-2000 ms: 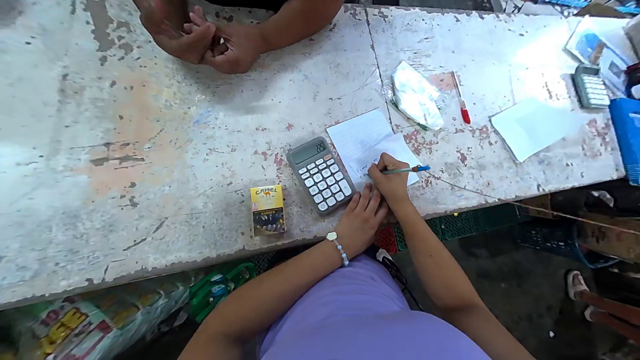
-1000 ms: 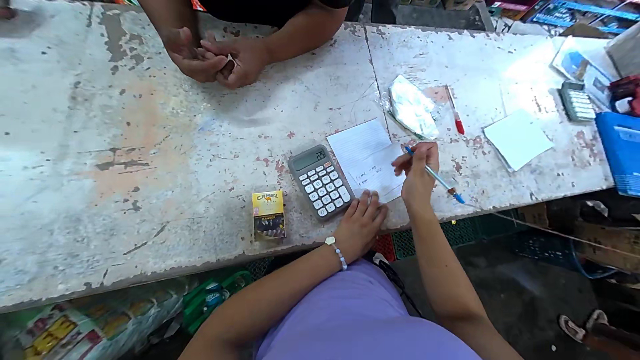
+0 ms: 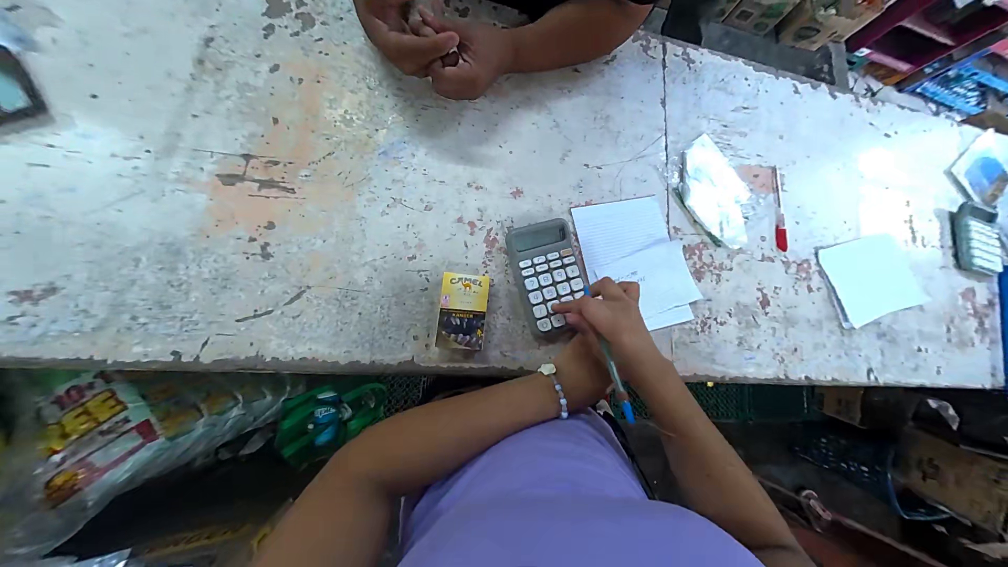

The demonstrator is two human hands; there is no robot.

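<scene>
A grey calculator (image 3: 543, 272) lies on the worn white table in the head view. My right hand (image 3: 610, 315) holds a blue pen (image 3: 613, 370), tip end not clear, while a finger touches the calculator's lower keys. Partly behind it is my left hand (image 3: 584, 370), near the table edge; its fingers are mostly hidden, so its grip cannot be told. A beaded bracelet circles the left wrist. Lined paper (image 3: 618, 228) with a smaller written-on sheet (image 3: 657, 283) over it lies right of the calculator. Left of the calculator stands a yellow and black Camel cigarette pack (image 3: 463, 311).
Another person's clasped hands (image 3: 453, 55) rest at the table's far side. To the right lie a clear plastic packet (image 3: 713, 193), a red-capped pen (image 3: 780, 213), a paper pad (image 3: 870, 279) and a second calculator (image 3: 978, 240). Below the table's front edge are plastic-wrapped goods (image 3: 102, 433).
My right hand has moved left from the paper onto the calculator, still with the blue pen. My left hand, earlier flat at the paper's lower edge, is now partly behind it. The calculator's display now looks blank.
</scene>
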